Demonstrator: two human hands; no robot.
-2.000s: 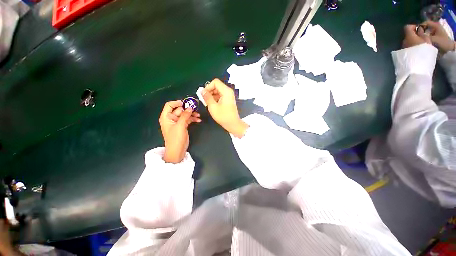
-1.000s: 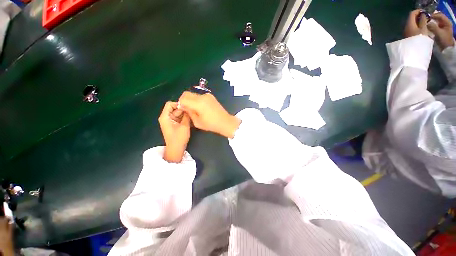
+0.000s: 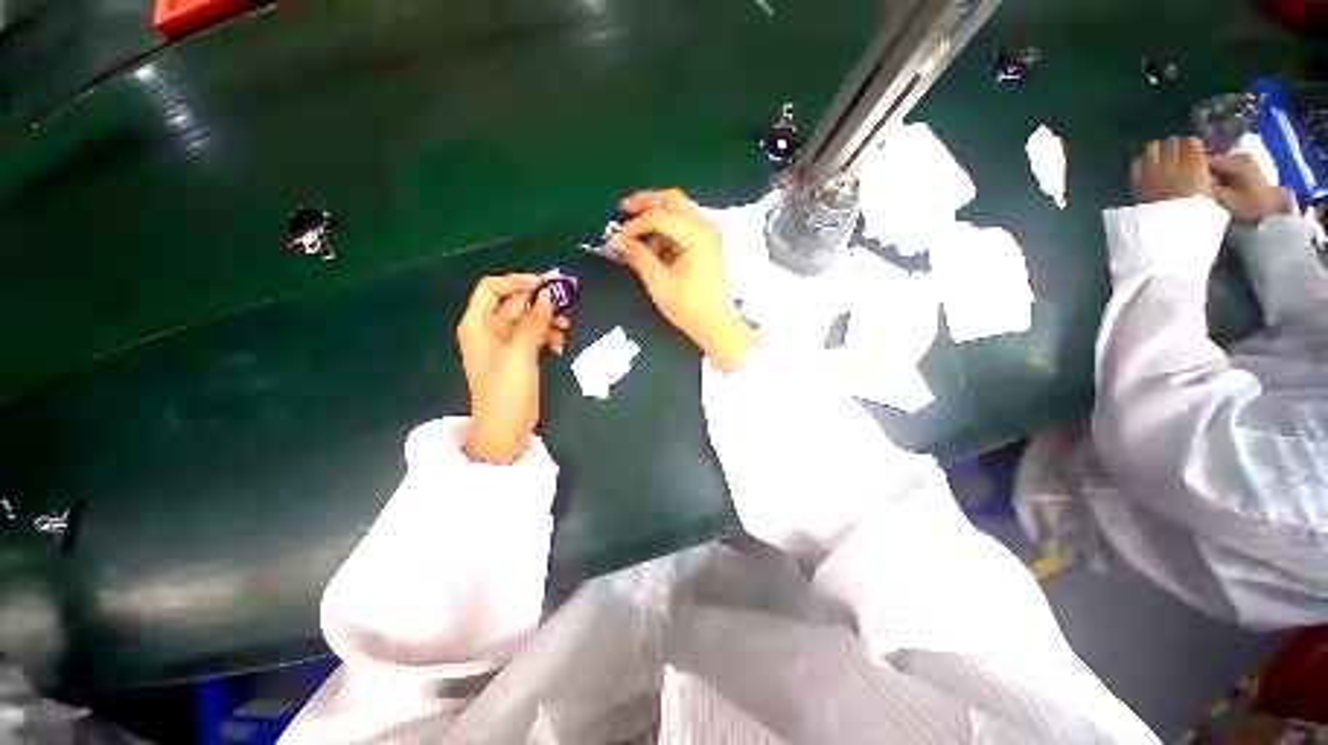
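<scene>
My left hand (image 3: 503, 357) pinches a round dark clip part (image 3: 558, 293) with a pale pattern on its face. My right hand (image 3: 682, 269) is up and to the right of it, with its fingers closed on a second small dark and silver clip part (image 3: 612, 234), mostly hidden by the fingers. A small white wipe (image 3: 605, 361) lies on the green belt below and between my hands.
White wipes (image 3: 987, 284) surround the foot of a slanting metal post (image 3: 813, 221). Dark clip parts lie at left (image 3: 312, 233), beside the post (image 3: 782, 138) and at far right (image 3: 1012, 63). A neighbour's hands (image 3: 1177, 170) work near a blue-and-white packet (image 3: 1289, 138). A red tray (image 3: 204, 13) is at the far edge.
My hands were together a second ago and are now apart. The small wipe now lies on the belt. My right hand has moved onto the part that lay beyond it. The view has shifted slightly.
</scene>
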